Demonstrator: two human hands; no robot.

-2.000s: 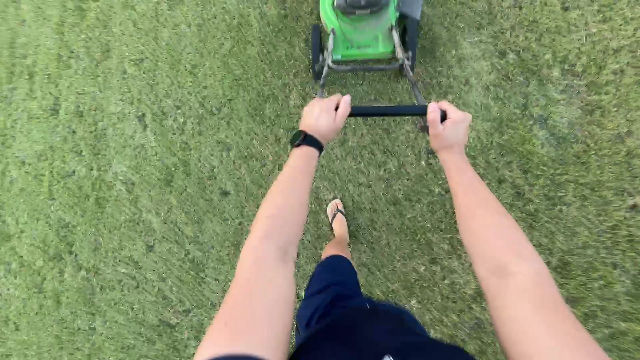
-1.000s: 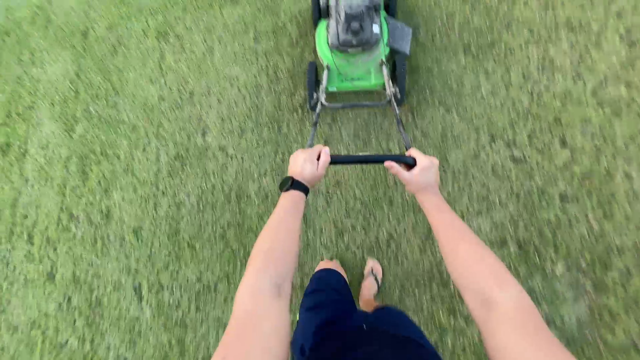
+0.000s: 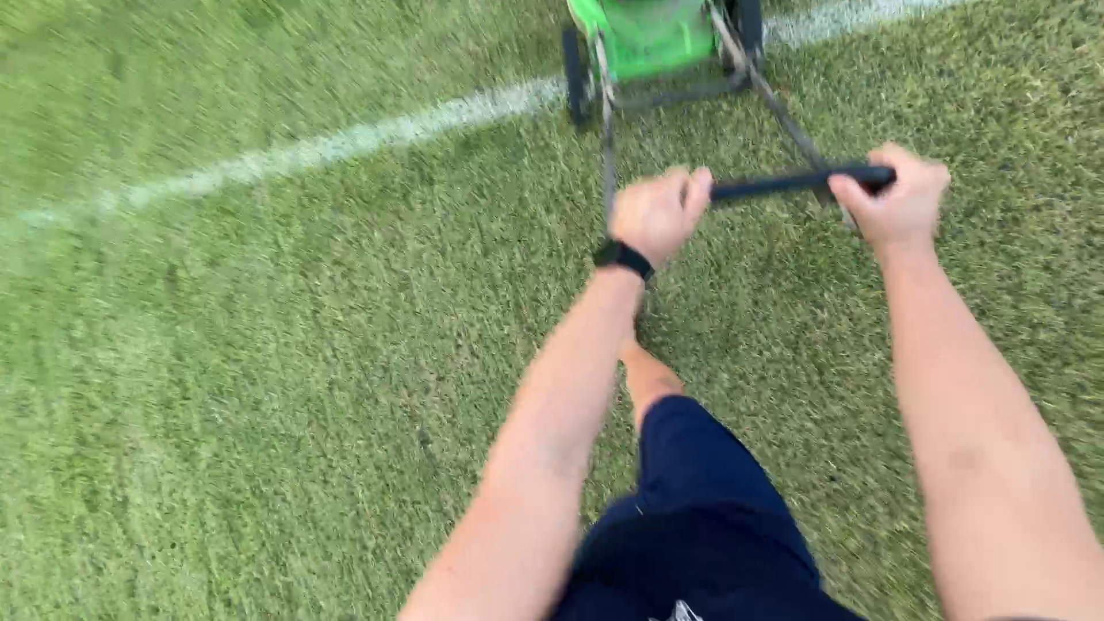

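A green lawn mower (image 3: 655, 43) stands on the grass at the top of the view, its front part cut off by the frame edge. Two metal arms run back from its deck to a black handlebar (image 3: 768, 185). My left hand (image 3: 660, 211), with a black watch (image 3: 623, 257) on the wrist, is closed around the bar's left end. Around the right end my right hand (image 3: 901, 197) is wrapped, its thumb on the near side. The bar is tilted, higher at the right.
Short grass (image 3: 302, 388) surrounds the mower. A white painted line (image 3: 345, 145) crosses the lawn, passing by the mower's rear wheels (image 3: 576, 78). My leg (image 3: 651, 379) is below the handlebar, the foot mostly hidden behind my left arm.
The white line has come into view, absent from both earlier frames. The handlebar, level before, now slants. Both hands have kept hold of it. The view has shifted and turned.
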